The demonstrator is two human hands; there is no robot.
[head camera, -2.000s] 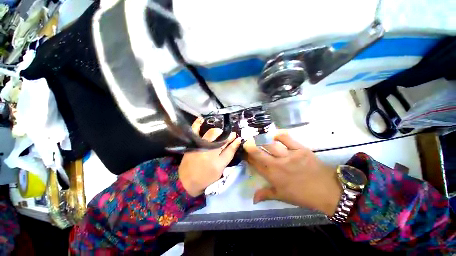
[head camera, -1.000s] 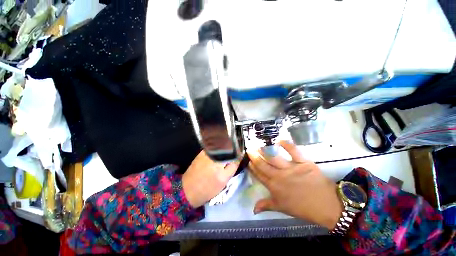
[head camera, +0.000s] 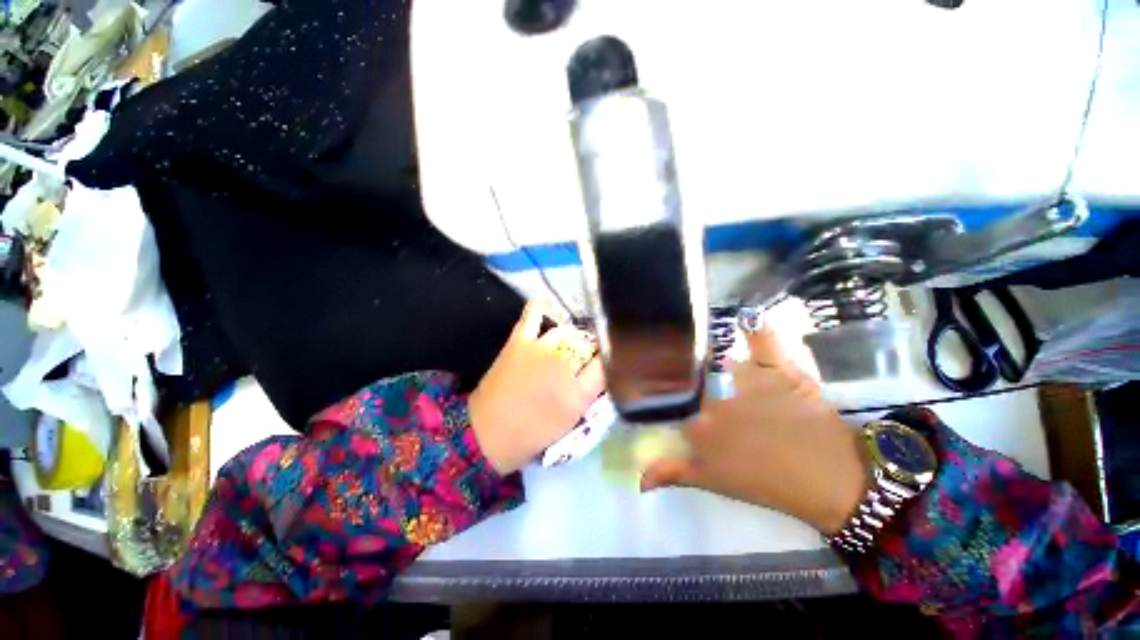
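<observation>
The black garment panel [head camera: 338, 275] with light specks is spread left of the sewing machine's white head [head camera: 775, 113]. My left hand [head camera: 538, 390] lies at the panel's right edge beside the needle area, fingers bent. My right hand [head camera: 775, 438] lies flat to the right of it, its fingers pointing at the metal parts under the head. The shiny curved guard [head camera: 644, 250] hides the needle, the presser foot and some of my fingertips. A small white piece with dark marks [head camera: 578, 438] shows beside my left hand. I cannot tell what either hand grips.
Black-handled scissors [head camera: 981, 340] lie to the right, beside a clear plastic bag [head camera: 1100, 331]. A tan-edged tray [head camera: 1069, 438] is at far right. White cloth scraps [head camera: 106, 288] and a yellow tape roll [head camera: 75, 453] are at left. A marked strip [head camera: 625, 578] runs along the front edge.
The view has shifted, so the machine head and guard appear further right. My left hand's bent fingers now show left of the guard. My right hand stays near the needle area, its fingertips partly hidden.
</observation>
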